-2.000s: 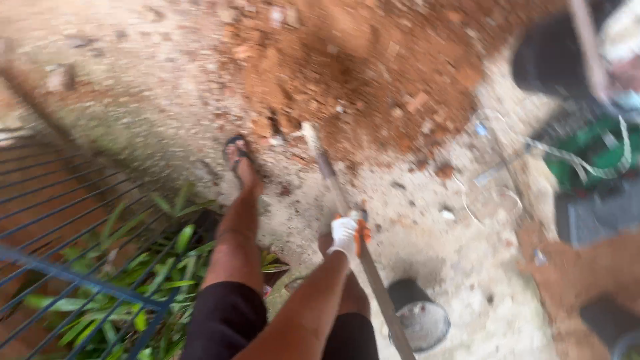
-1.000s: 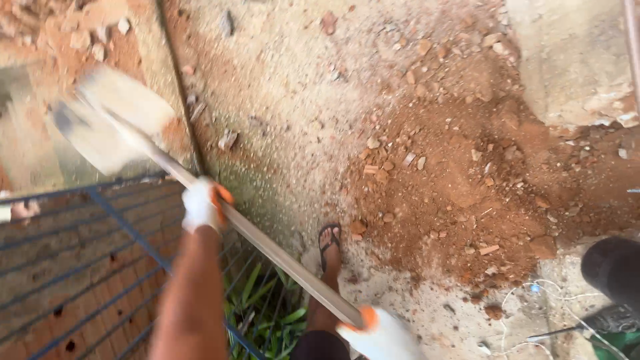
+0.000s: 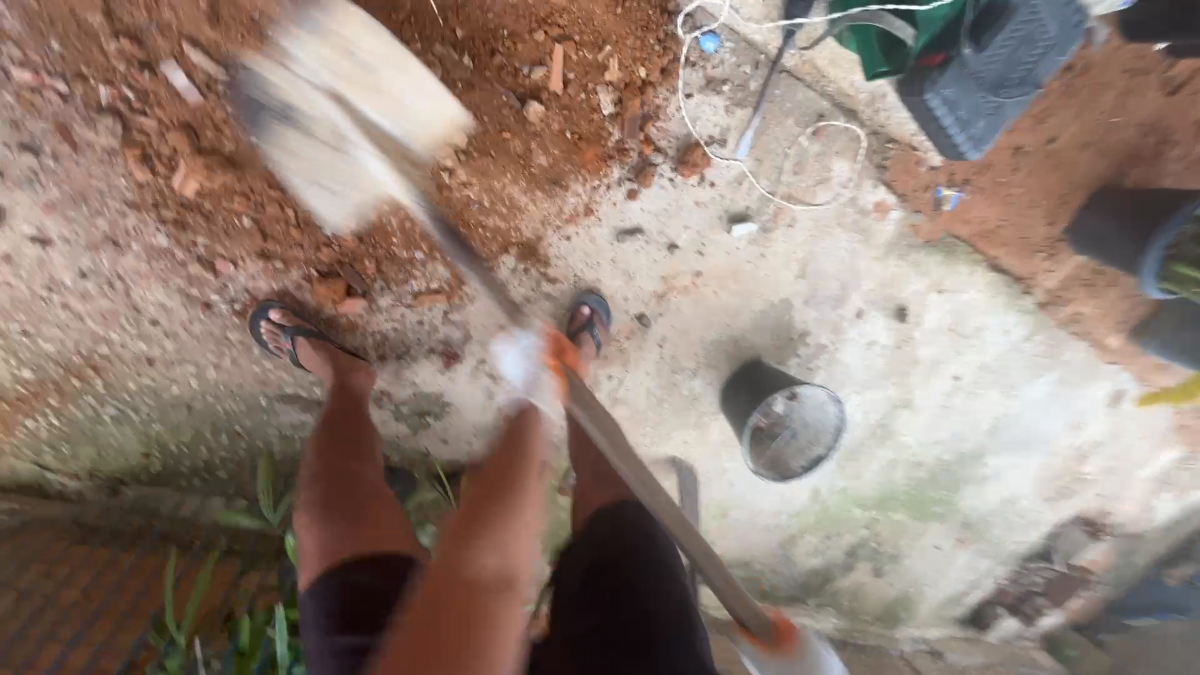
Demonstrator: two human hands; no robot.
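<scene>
A long-handled shovel with a wooden shaft lies diagonally across the head view. Its blade, blurred and pale, hangs over the heap of reddish soil at the upper left; no load shows clearly on it. My left hand, in a white glove with an orange cuff, grips the shaft near the middle of the view. At the bottom right, my right hand, gloved alike, is closed around the far end of the handle and is partly cut off by the frame edge.
My feet in flip-flops stand at the soil's edge. A dark bucket is on the concrete to the right. White cord, a grey tray and plant pots lie farther right. Plants grow by my legs at the lower left.
The shovel has swung from over the ground beyond the railing to over the soil heap, both hands still on it. The view has shifted strongly.
</scene>
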